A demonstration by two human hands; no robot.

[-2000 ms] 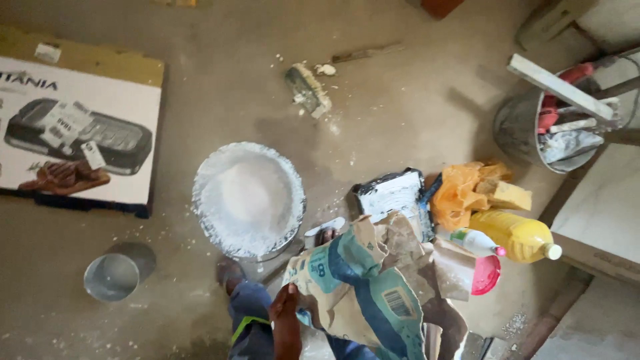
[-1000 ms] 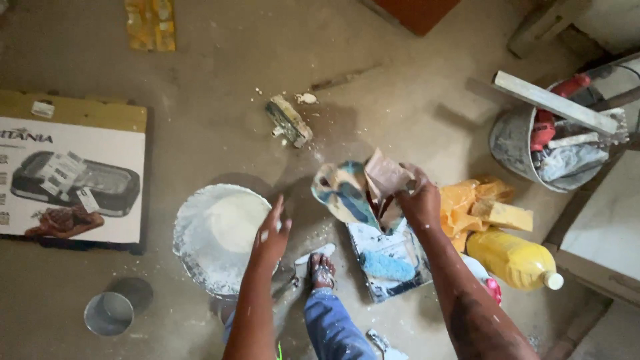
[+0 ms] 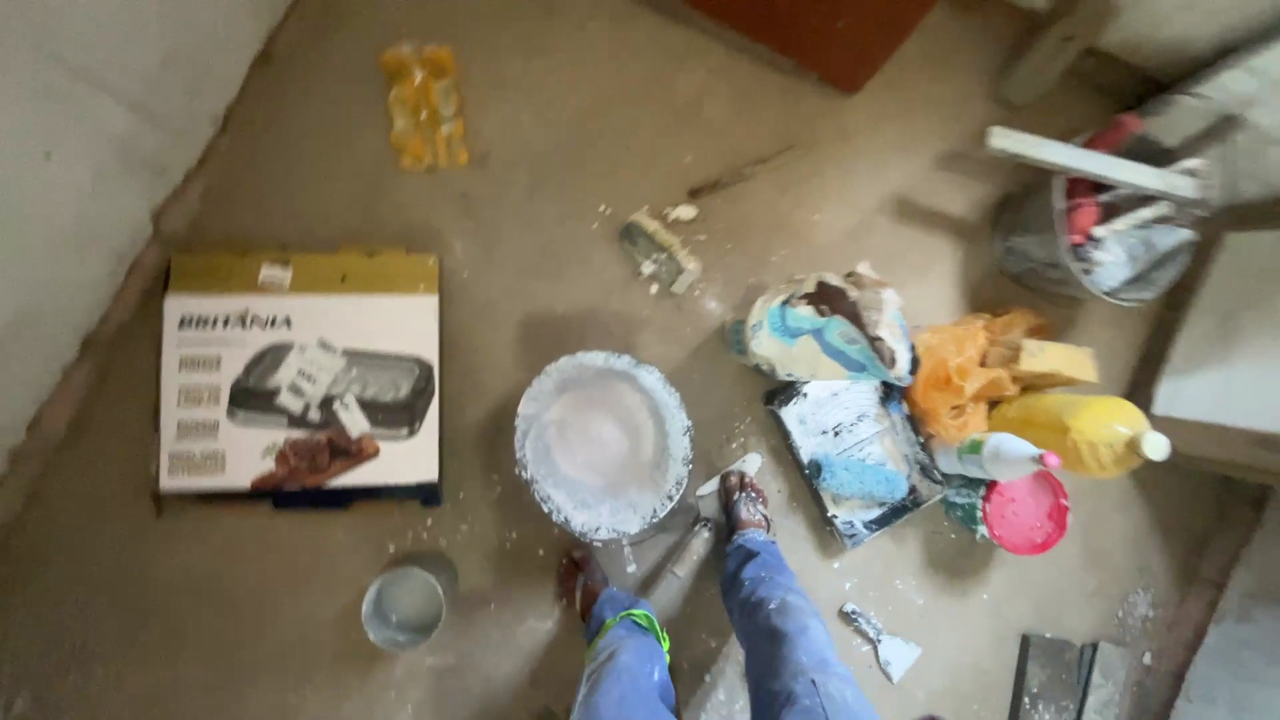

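Observation:
Neither my left hand nor my right hand shows in the head view now. A round bucket [image 3: 605, 445] with a white-crusted rim stands in front of my feet, with pale powder or paste inside. To its right a torn paper bag [image 3: 820, 330] lies at the top edge of a black paint tray [image 3: 845, 410] smeared with white. A blue roller cover [image 3: 860, 480] rests in the tray. Beside my foot lies a tool with a cylindrical handle [image 3: 688, 550], partly hidden. A putty knife [image 3: 885, 645] with a white-stained blade is on the floor at lower right.
A cardboard appliance box [image 3: 300, 380] lies left, above a small cup of liquid [image 3: 403, 608]. Right of the tray are an orange plastic bag [image 3: 950, 375], a yellow bottle [image 3: 1070, 430], a white bottle [image 3: 990, 456] and a pink lid [image 3: 1027, 512]. A tool bucket [image 3: 1040, 245] stands behind them.
Both hands, seen over the bucket and tray one second ago, have left the view. The torn bag, held in my right hand then, is let go and lies above the tray.

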